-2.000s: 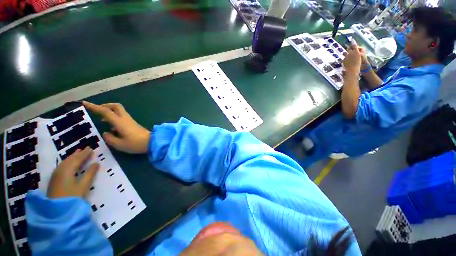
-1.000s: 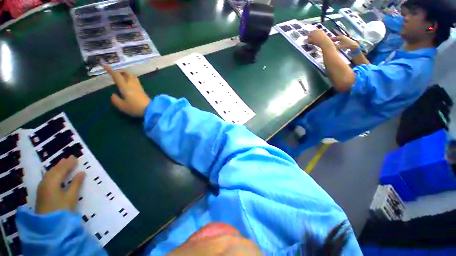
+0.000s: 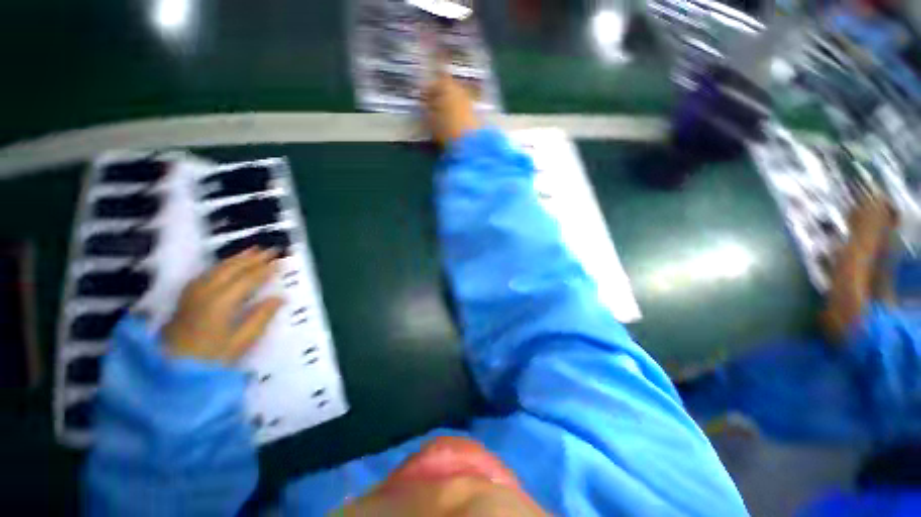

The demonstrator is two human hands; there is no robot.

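My left hand (image 3: 224,306) lies on a white sticker sheet (image 3: 321,362) with black stickers at its top and small dark cutouts lower down. A second sheet with a column of black stickers (image 3: 113,284) lies to its left, partly under my left sleeve. My right hand (image 3: 451,109) reaches far forward to the near part of a component tray (image 3: 378,53) beyond the pale strip. The picture is blurred there, and whether my right fingers hold anything cannot be told.
An empty release liner (image 3: 591,237) lies right of my right sleeve, partly covered by it. A dark purple-black round lamp or magnifier (image 3: 719,116) stands further right. A coworker's hand (image 3: 858,265) is over another tray (image 3: 800,202). A dark object (image 3: 18,315) lies at the left edge.
The view has turned right-to-left across the bench, so things shift rightward. The component tray has moved right along the far surface, and my right hand has followed it. My left hand stays on the sheet.
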